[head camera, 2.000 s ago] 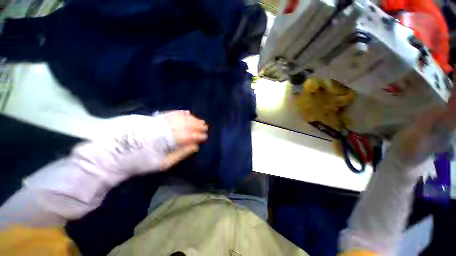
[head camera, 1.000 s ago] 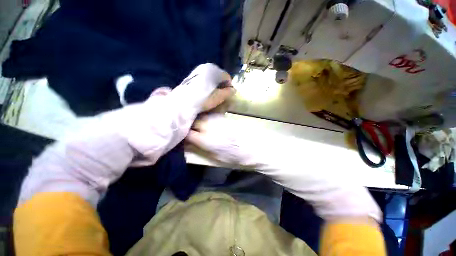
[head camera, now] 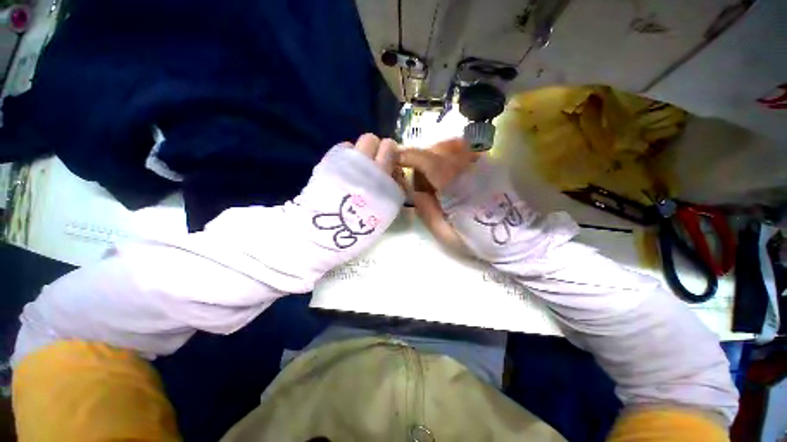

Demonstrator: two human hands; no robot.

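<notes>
My left hand (head camera: 376, 154) and my right hand (head camera: 434, 173) meet just in front of the needle area, fingertips close together. The fingers are curled; what they hold, if anything, is too small or hidden to tell. The navy cloth (head camera: 250, 78) lies in a large heap left of the needle, with a small pale patch (head camera: 158, 157) on it. The presser foot area (head camera: 418, 116) is brightly lit just beyond my fingers. The white sewing machine head (head camera: 595, 39) spans the top right.
A crumpled mustard cloth pile (head camera: 595, 138) lies right of the needle. Scissors (head camera: 690, 246) with black and red handles lie beside it. A white tape (head camera: 767, 285) hangs at the right table edge. The white table (head camera: 414, 280) has printed marks along its front.
My hands have uncrossed and meet by the needle. The navy cloth below my hands is out of sight there. The view has moved closer to the machine. Earlier, my right hand was at the machine's right end.
</notes>
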